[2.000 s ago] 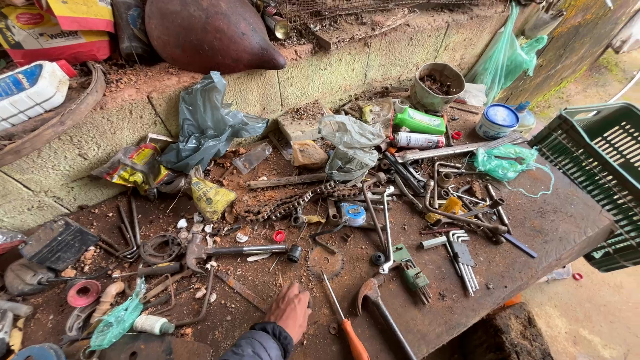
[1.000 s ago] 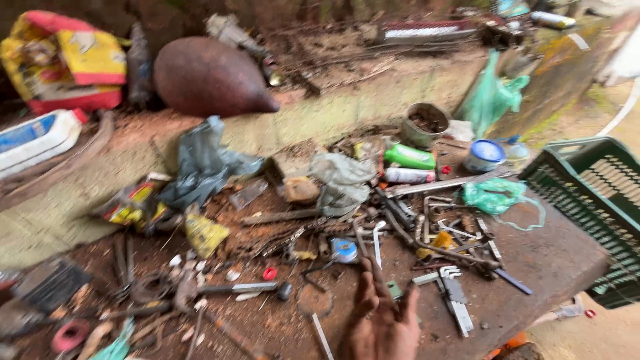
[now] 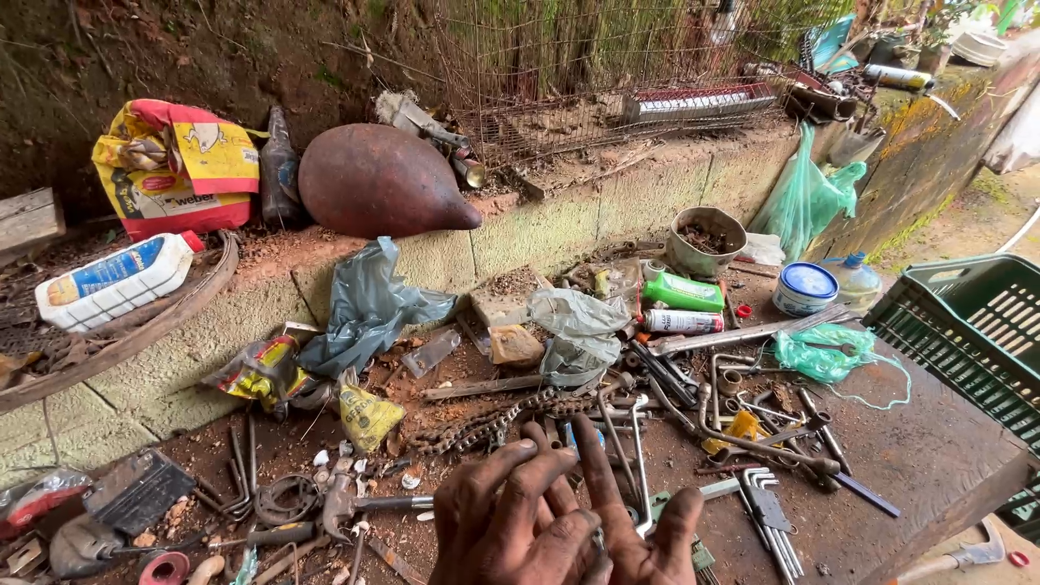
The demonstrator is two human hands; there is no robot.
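Both hands are together at the bottom centre, above the cluttered workbench. My left hand [image 3: 508,508] overlaps my right hand [image 3: 630,528], whose index finger and thumb are spread. No tool shows in either, though the overlap hides the palms. Just beyond the fingertips lie a rusty roller chain [image 3: 496,418] and bent metal rods [image 3: 638,455]. A claw hammer [image 3: 341,504] lies left of the hands. On their right are a hex key set in a holder [image 3: 768,516] and a pile of wrenches and sockets with a yellow piece [image 3: 735,431].
A low block wall [image 3: 536,227] runs behind the bench and bears a brown pear-shaped object [image 3: 382,180]. Plastic bags, a spray can [image 3: 682,321], a metal pot [image 3: 705,244] and a lidded tub [image 3: 804,288] stand or lie along the back. A green plastic crate [image 3: 967,325] is at right.
Two seconds ago one hand was low near an orange-handled screwdriver; one second ago it was raised over the bench. Now both hands show, touching. The view has tilted up.
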